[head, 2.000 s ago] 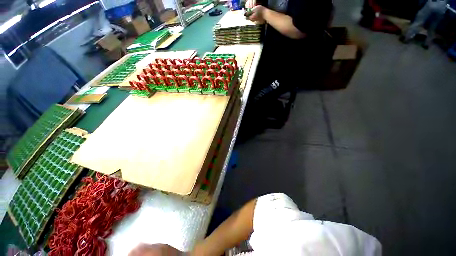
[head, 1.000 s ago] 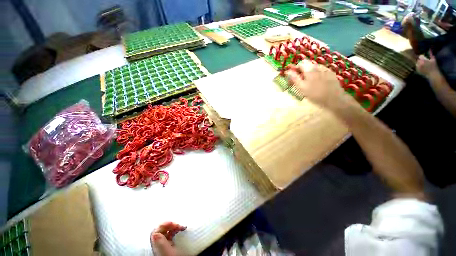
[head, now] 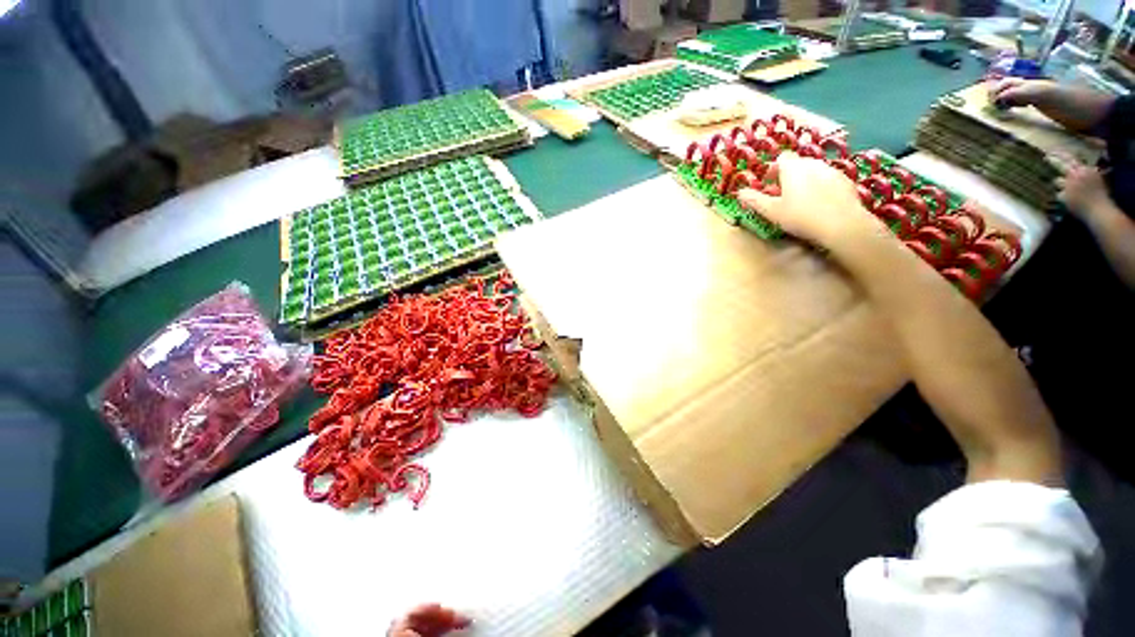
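Observation:
My right hand (head: 815, 205) is over the front left of the rows of finished assemblies (head: 952, 243), green blocks with red arches standing up. Its fingers are at a green block (head: 744, 217) at the edge of the rows; whether they grip it is hard to tell. The rows stand on a brown cardboard sheet (head: 672, 336) on top of a stack. My left hand (head: 431, 620) is cut off by the bottom edge; only a few fingers show over the white mat (head: 498, 498). A loose pile of red C-shaped parts (head: 423, 361) lies left of the cardboard.
Bare green blocks in rows (head: 398, 230) lie behind the pile, with another layer (head: 429, 131) beyond. A bag of red parts (head: 199, 386) lies at left. Cardboard (head: 174, 572) partly covers blocks at lower left. Another person's hands (head: 1083, 187) are at a cardboard stack (head: 983, 143) at right.
The view first swung left. Since then, the block under my right hand has come up against the rows. My left hand has sunk further out at the bottom edge.

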